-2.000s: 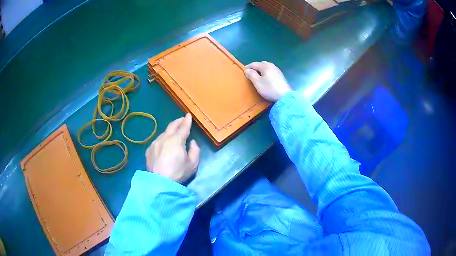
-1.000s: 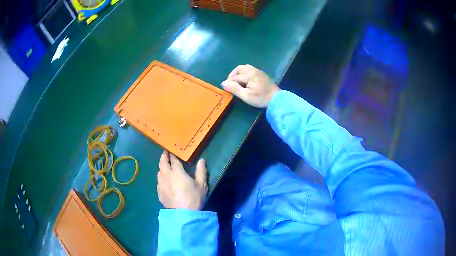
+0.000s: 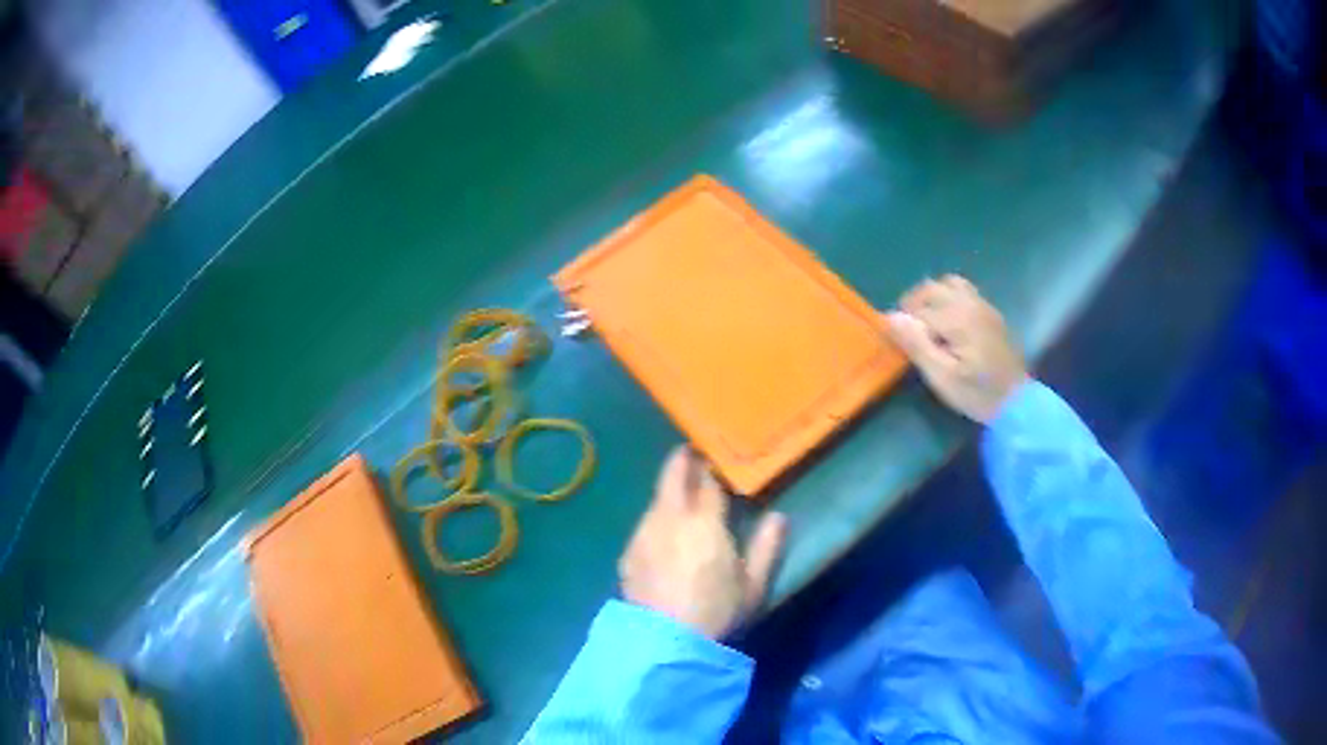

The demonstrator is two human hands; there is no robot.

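Note:
An orange plate stack (image 3: pixel 735 328) lies flat on the green bench in front of me, its top face outlined by a shallow groove. Small silvery bits stick out at its left corner. My left hand (image 3: pixel 691 546) is at the stack's near corner, fingertips by the edge, thumb apart. My right hand (image 3: pixel 961 349) is curled at the right corner, with its fingertips on the edge; blur hides the exact grip. Loose tan-yellow rubber bands (image 3: pixel 470 533) lie left of the stack. Another orange plate (image 3: pixel 357 611) lies at the lower left.
A brown block of stacked plates (image 3: pixel 931 51) stands at the top right of the bench. A dark-bordered panel with pale tabs (image 3: pixel 176 451) lies at the left. Yellow rolls (image 3: pixel 99 699) are at the lower left. The bench's near edge runs beside my lap.
The camera view has shifted and turned, so the bench things appear farther right than a second ago. The panel shows more fully. Both hands remain at the stack's corners.

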